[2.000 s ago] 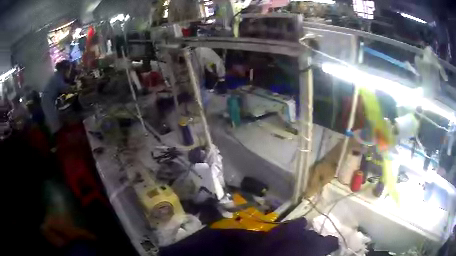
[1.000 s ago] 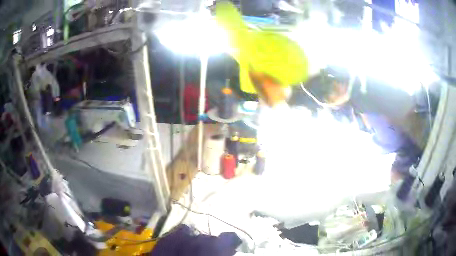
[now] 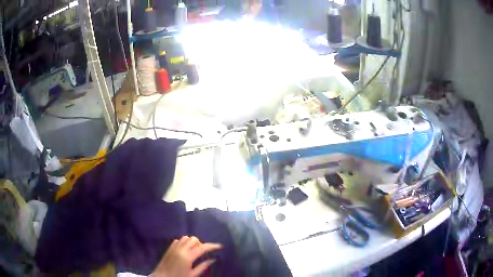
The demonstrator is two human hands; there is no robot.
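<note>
Dark purple cloth lies in folds at the left and front of the white machine table. Its right part reaches the needle area under the left end of the sewing machine head, where bright glare hides the detail. My left hand is at the bottom edge, partly cut off, over the cloth with its fingers spread; no clear grip shows. My right hand is not in view.
Blue-handled scissors and a black pad lie on the machine bed. A tool box stands at the table's right end. A red thread cone stands behind. Yellow wrapping shows beside the cloth.
The view has swung right and down, bringing the sewing machine, scissors and tool box into view. My left hand now shows over the cloth.
</note>
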